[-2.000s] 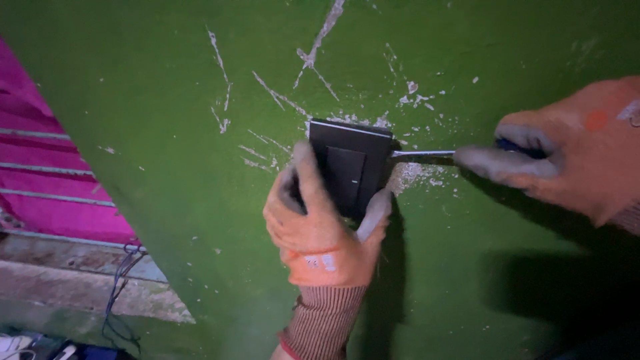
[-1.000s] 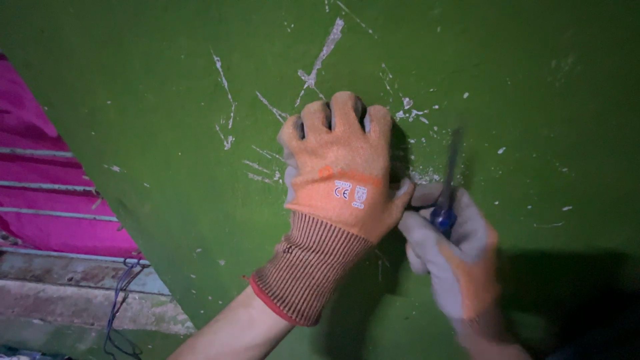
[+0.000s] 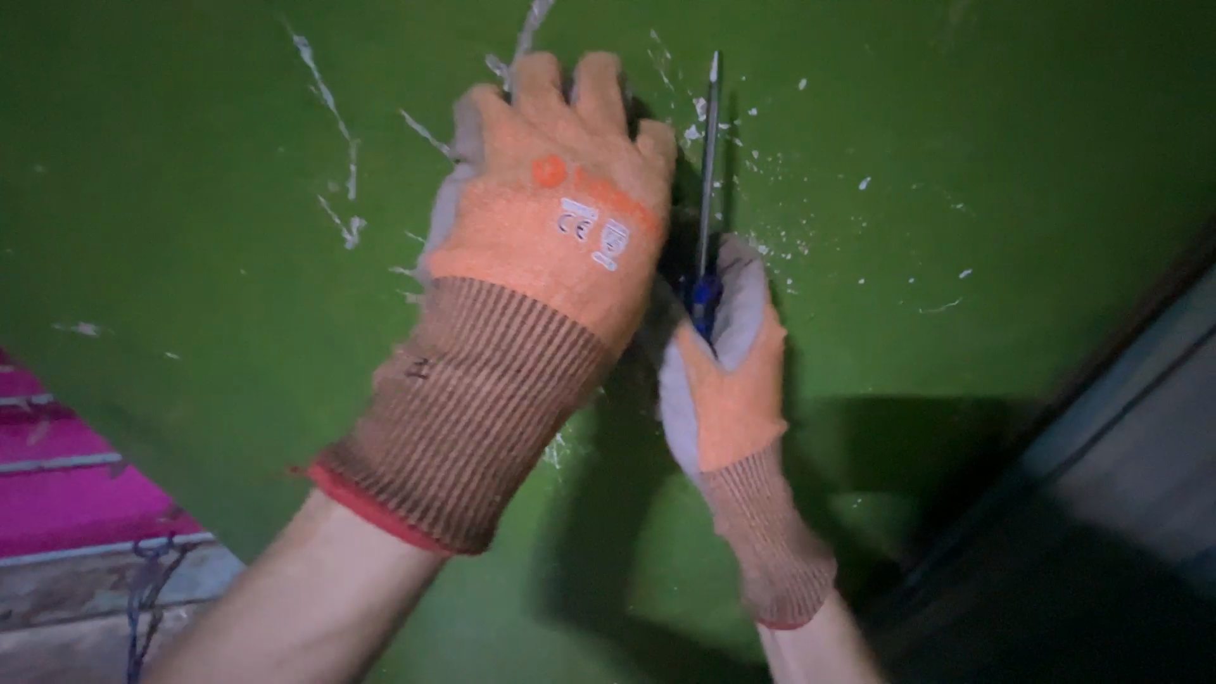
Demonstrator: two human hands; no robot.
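Observation:
Both hands wear orange knit gloves with grey palms and brown ribbed cuffs. My left hand lies back outward over a spot on the green wall, its fingers spread upward; it hides what is under its palm, and only a dark part shows at its right side. Just right of it, my right hand holds a screwdriver by its blue handle, the metal shaft pointing up along the wall.
White scratches and chipped spots mark the green surface around the hands. At lower left are a pink panel with pale bars, a ledge and a dark cord. A dark edge runs diagonally down the right side.
My left hand now covers the place where it gripped a black rectangular plate two seconds ago. My right hand has come in from the right, and the screwdriver has turned from sideways to upright.

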